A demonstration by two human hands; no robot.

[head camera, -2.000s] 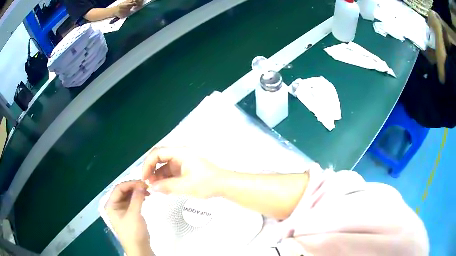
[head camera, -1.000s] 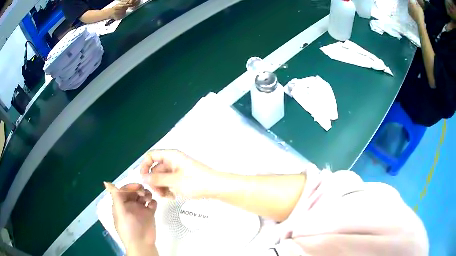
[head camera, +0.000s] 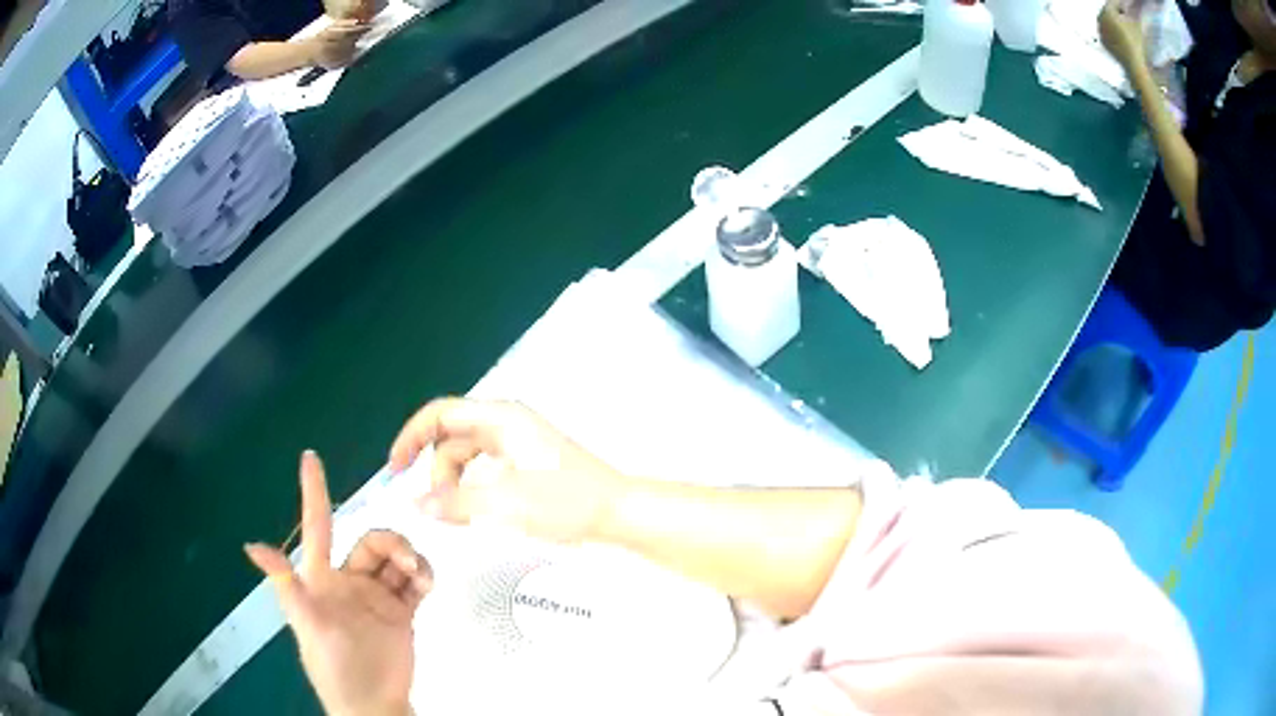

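My left hand (head camera: pixel 343 595) is at the lower left, index finger and thumb spread wide, the other fingers curled. A faint thin yellowish strand shows by its fingertips; I cannot tell what it is. My right hand (head camera: pixel 504 469) is just to its right, fingers bent and apart, with nothing clear in it. A white top cover (head camera: pixel 630 629) lies face up below my right forearm, with a grey dotted sunburst and an oval logo. Glare washes out its edges. It lies on pale, shiny plastic bags (head camera: pixel 630 378).
A dispenser bottle (head camera: pixel 753 294) with open clear lid stands beyond the bags. A crumpled wipe (head camera: pixel 889 287) and a flat cloth (head camera: pixel 1001 157) lie right of it. A red-capped bottle (head camera: pixel 956 59) stands farther back. Covers are stacked (head camera: pixel 213 175) across the curved conveyor (head camera: pixel 350 280). Two other people are partly visible.
My hands, at first together at the fingertips, have moved apart. My left index finger and thumb have spread out. The cover has stayed in about the same place.
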